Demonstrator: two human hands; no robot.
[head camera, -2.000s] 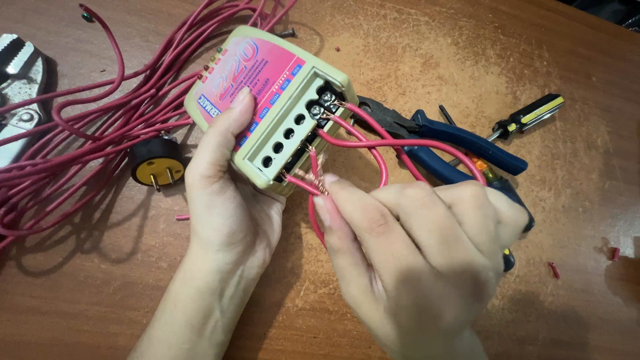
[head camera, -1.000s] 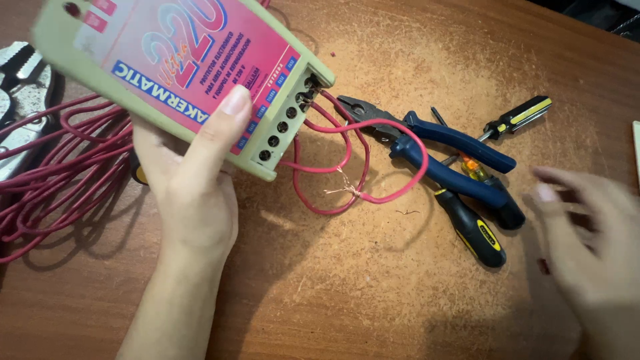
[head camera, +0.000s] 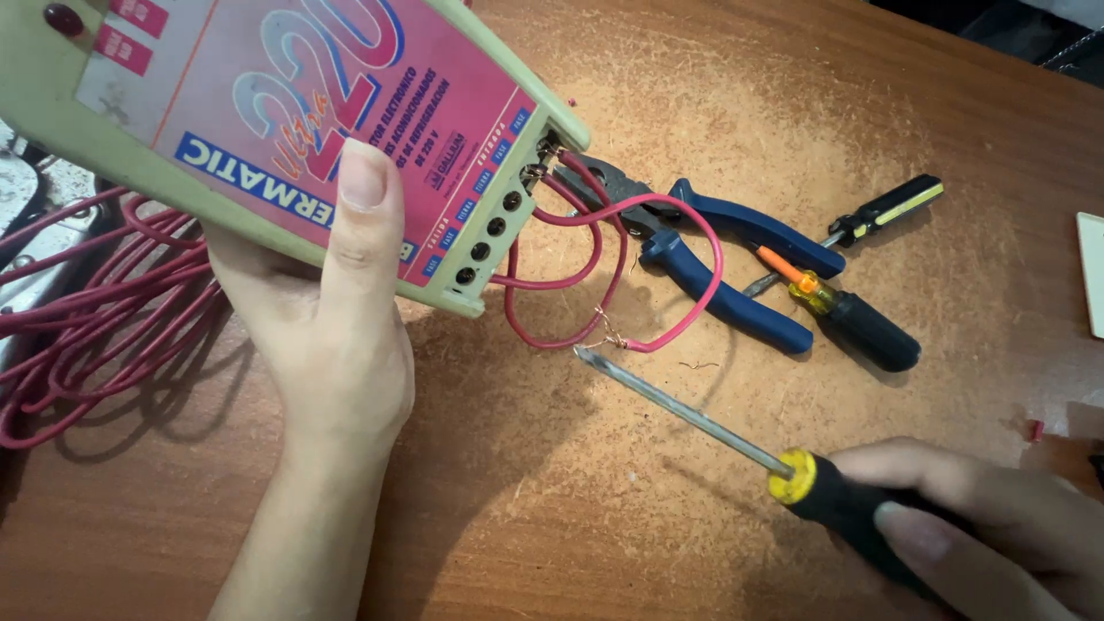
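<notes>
My left hand (head camera: 336, 302) grips a voltage protector box (head camera: 285, 112) with a pink label, its thumb on the face and its fingers hidden behind. A terminal strip (head camera: 496, 226) with round screw holes runs along the box's end. Red insulated wires (head camera: 716, 250) loop from that end, and frayed bare copper strands (head camera: 611, 332) show at their stripped part. In my right hand (head camera: 966, 526) is a screwdriver (head camera: 690, 416) with a black and yellow handle. Its tip appears close to the copper strands; whether they touch I cannot tell.
Blue-handled combination pliers (head camera: 733, 310) lie beyond the wires, with a black-handled screwdriver (head camera: 862, 332) and a black and yellow one (head camera: 888, 207) beside them. A red wire coil (head camera: 112, 319) and a metal tool (head camera: 52, 190) are at left. A pale flat piece (head camera: 1094, 272) lies at the right edge.
My right hand let go of the wires, moved right, and now holds the black and yellow screwdriver that lay by the pliers one second ago. The box has been turned and appears larger, still in my left hand.
</notes>
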